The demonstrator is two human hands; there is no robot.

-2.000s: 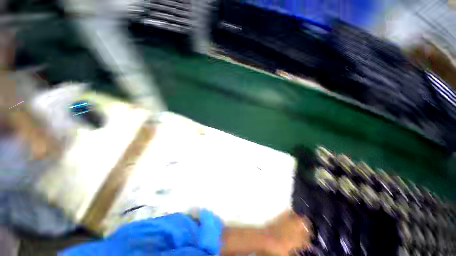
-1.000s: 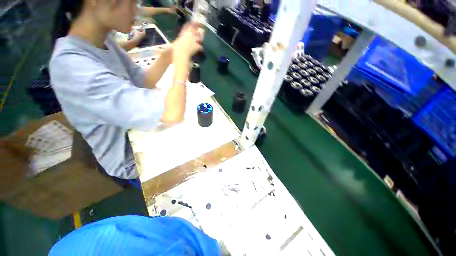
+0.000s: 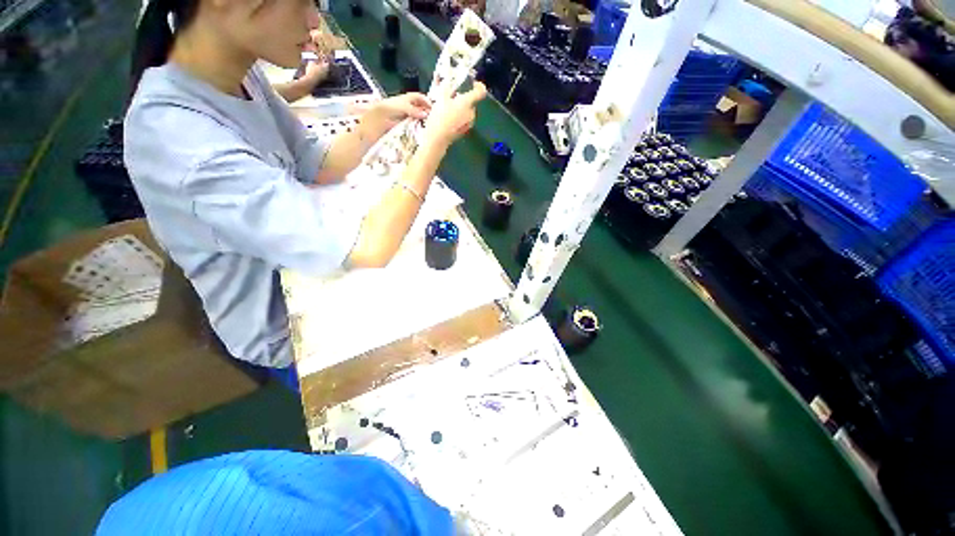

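No hand of mine shows; only my blue sleeve (image 3: 278,497) lies across the bottom edge. Nearest in front is the white worktop (image 3: 503,429) with dark dots and scribbles. A brown strip (image 3: 403,366) divides it from the further white worktop (image 3: 367,304). A black cylindrical part with a blue-shining top (image 3: 441,245) stands upright on that further worktop. Another black part with a silver ring (image 3: 579,328) is on the green belt (image 3: 691,408), right of the worktop edge. More black parts (image 3: 498,207) stand further up the belt.
A person in a grey shirt (image 3: 225,188) at left holds up a white sheet with round holes (image 3: 461,52). A cardboard box (image 3: 126,366) with white sheets is on the floor. A white frame post (image 3: 602,168) rises beside the belt. Black trays (image 3: 660,178) and blue crates (image 3: 838,157) are beyond.
The view has steadied and shifted slightly. The person's hands have lowered and the holed sheet shows clearly. The ringed part on the belt has come out from behind the post.
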